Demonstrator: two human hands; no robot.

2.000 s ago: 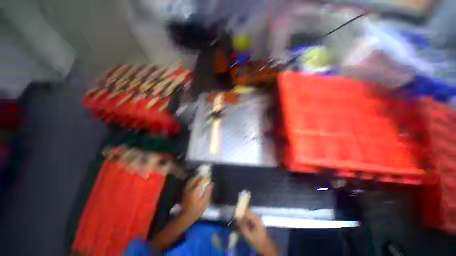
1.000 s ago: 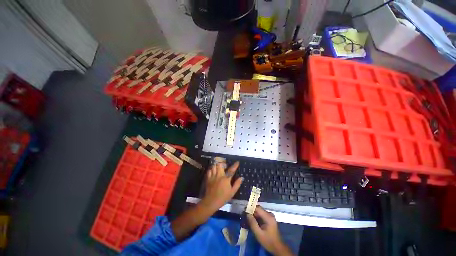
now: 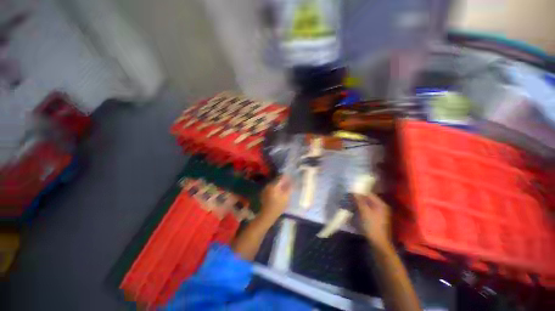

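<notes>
The picture is blurred. My right hand [image 3: 373, 214] holds a cream-strapped wristwatch [image 3: 336, 223] over the lower right of the perforated plate and the keyboard; its dark head shows near my fingers. My left hand [image 3: 277, 194] is at the plate's lower left edge with fingers drawn together; whether it holds anything cannot be told. Another cream-strapped wristwatch [image 3: 308, 187] lies lengthwise on the silver perforated plate [image 3: 291, 159], between my hands.
A red-orange tray [image 3: 173, 249] at left has several watches across its top end. Stacked trays covered with watches [image 3: 231, 118] stand behind it. Large red-orange trays [image 3: 474, 188] are at right, a black keyboard [image 3: 310, 252] below the plate. A pale strip [image 3: 283, 244] lies below my left hand.
The view has shifted and blurred. My right hand has moved up from below the keyboard with its watch, towards the plate. My left hand has risen from the keyboard's left end to the plate's edge.
</notes>
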